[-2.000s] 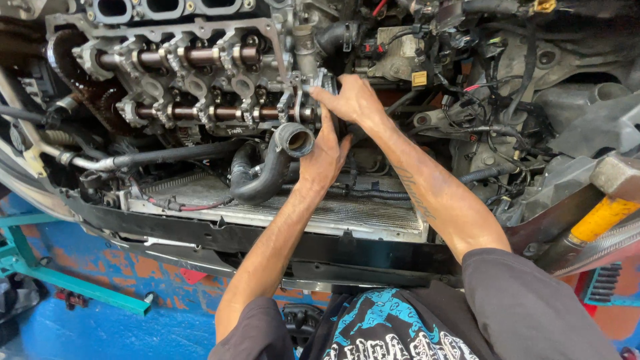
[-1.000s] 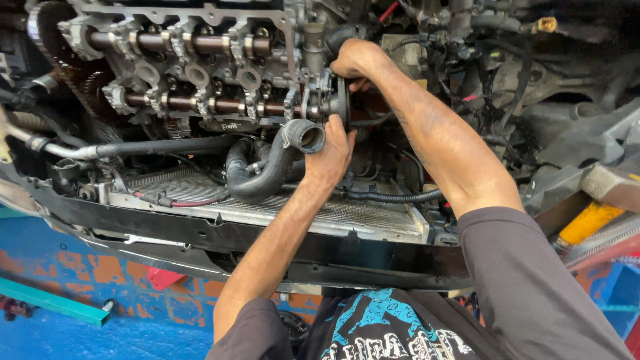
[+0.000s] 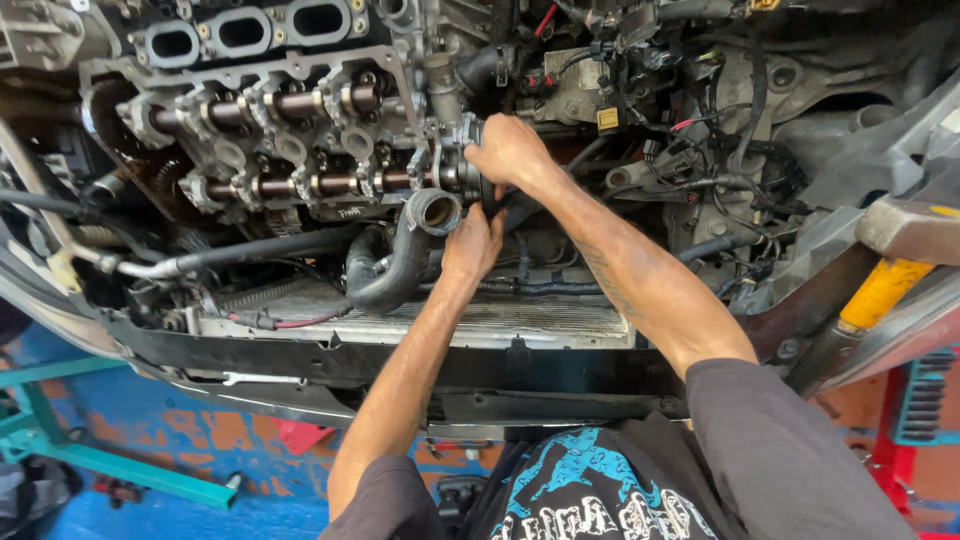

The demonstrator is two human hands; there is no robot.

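Observation:
Both of my hands are at the right end of an opened cylinder head with exposed camshafts (image 3: 289, 184), on a dark round part (image 3: 487, 196), perhaps a pulley. My right hand (image 3: 508, 154) grips its upper side with curled fingers. From below, my left hand (image 3: 472, 244) holds the lower edge, its fingers partly hidden behind the part. Just left of my left hand, the open end of a black rubber coolant hose (image 3: 397, 262) points up. A metal pipe neck (image 3: 444, 86) stands above and left of my right hand.
Below the engine lie the radiator (image 3: 465, 322) and the black front crossmember (image 3: 585, 369). A wrench (image 3: 262, 379) rests on the bumper edge. Wiring (image 3: 712, 184) hangs at the right, near a hammer with a yellow handle (image 3: 885, 292). A teal stand leg (image 3: 142, 476) is at lower left.
Both hands stay at the same round part. My right hand's grip on its upper side has shifted a little since the earlier frames.

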